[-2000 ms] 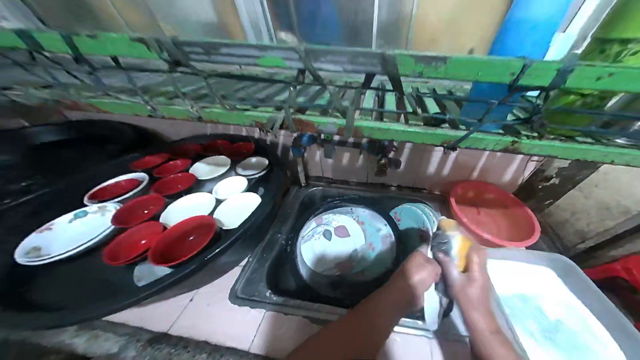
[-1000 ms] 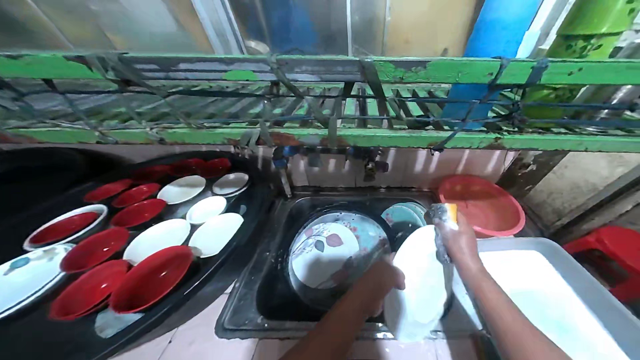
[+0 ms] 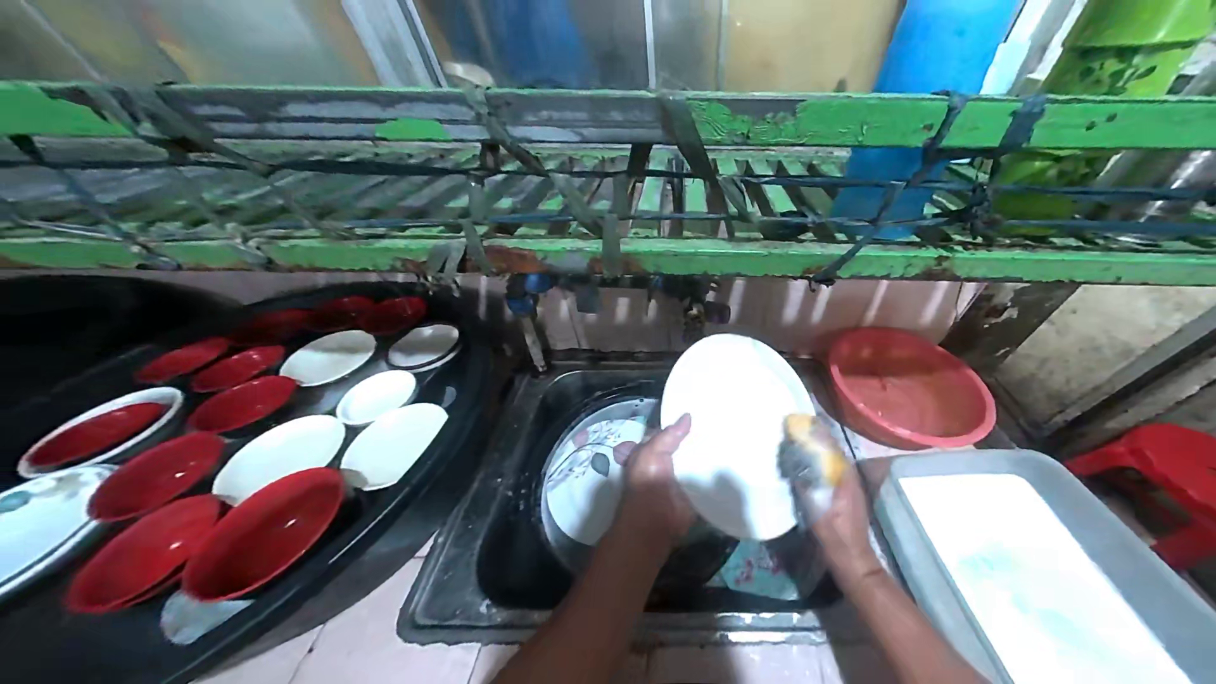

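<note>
A white oval plate (image 3: 736, 427) is held up over the black sink (image 3: 513, 494). My left hand (image 3: 655, 480) grips its left edge, thumb on the face. At the plate's right side, my right hand (image 3: 828, 503) holds a yellow and grey sponge (image 3: 812, 456) against the surface. Below, a floral plate (image 3: 581, 484) lies in a round vessel in the sink, partly hidden by my left hand. Another patterned dish (image 3: 760, 570) shows under the held plate.
To the left, a large black tub (image 3: 465, 418) holds red bowls (image 3: 266, 532) and white dishes (image 3: 280, 459). A red plastic basin (image 3: 910, 389) and a grey tray (image 3: 912, 484) with whitish contents stand right. Behind are a faucet (image 3: 532, 328) and a green slatted rack (image 3: 608, 256).
The white plate has been raised and turned so its face shows broadly. The sponge in my right hand has moved from the plate's top edge to its right side.
</note>
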